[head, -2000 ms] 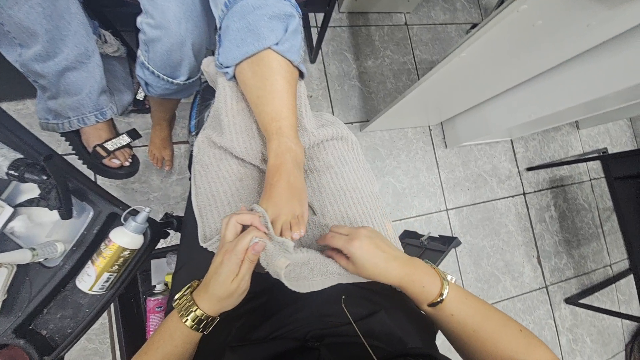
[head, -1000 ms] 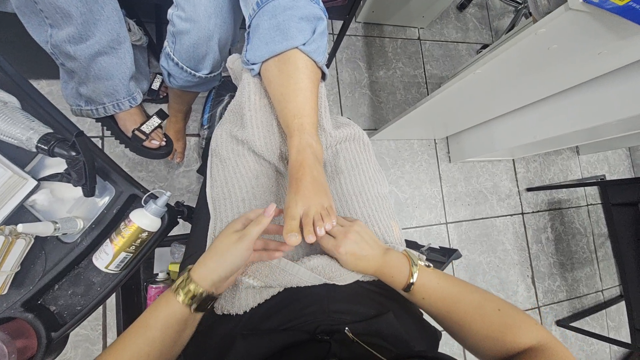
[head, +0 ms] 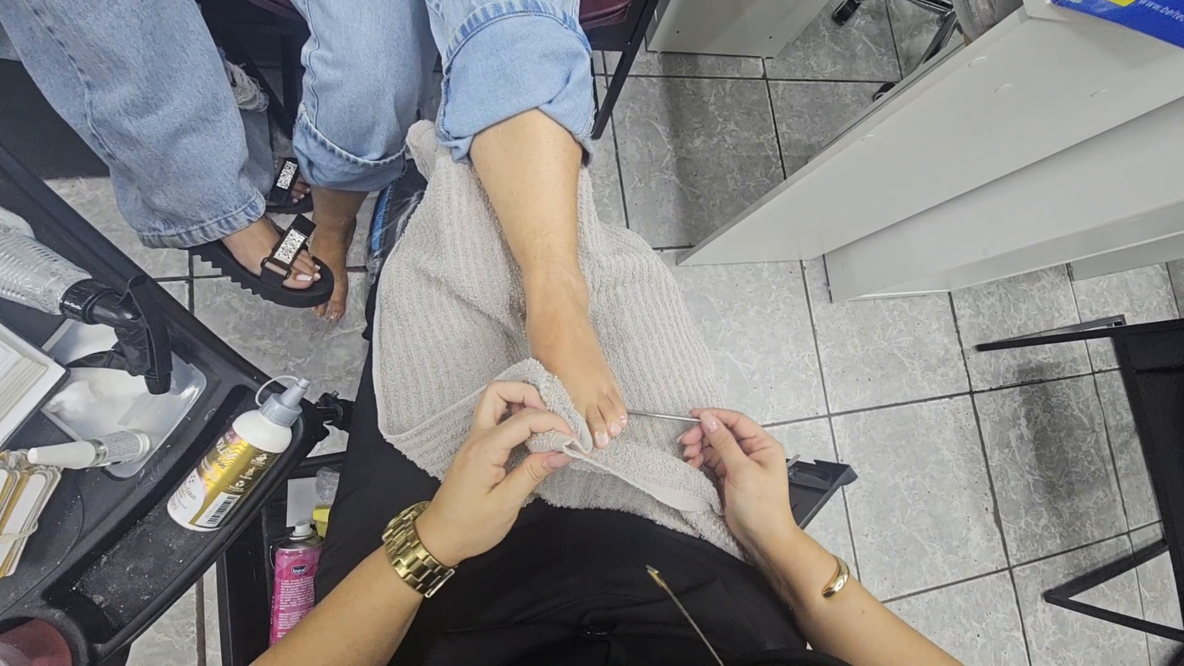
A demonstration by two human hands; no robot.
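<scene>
A person's bare foot (head: pixel 569 351) rests on a light grey ribbed towel (head: pixel 462 277) spread across my lap. My left hand (head: pixel 504 462) pinches a folded edge of the towel beside the toes. Between the fingertips of my right hand (head: pixel 740 462) is a thin metal nail tool (head: pixel 661 416); its far end reaches the side of the toes, and its exact tip is hard to make out. Another thin metal tool (head: pixel 684 615) lies on my black clothing.
At left stands a black trolley (head: pixel 213 361) with a white and gold bottle (head: pixel 236 458), a spray bottle (head: pixel 55 277) and a metal tray. Below it is a pink can (head: pixel 296 578). Another person's sandalled foot (head: pixel 264 254) is at upper left. White panels (head: pixel 906 157) and a black metal frame (head: pixel 1147 398) stand right.
My left hand, near the toes without the towel edge a second ago, now grips it. My right hand has moved right, away from the toes, and now shows the thin metal tool.
</scene>
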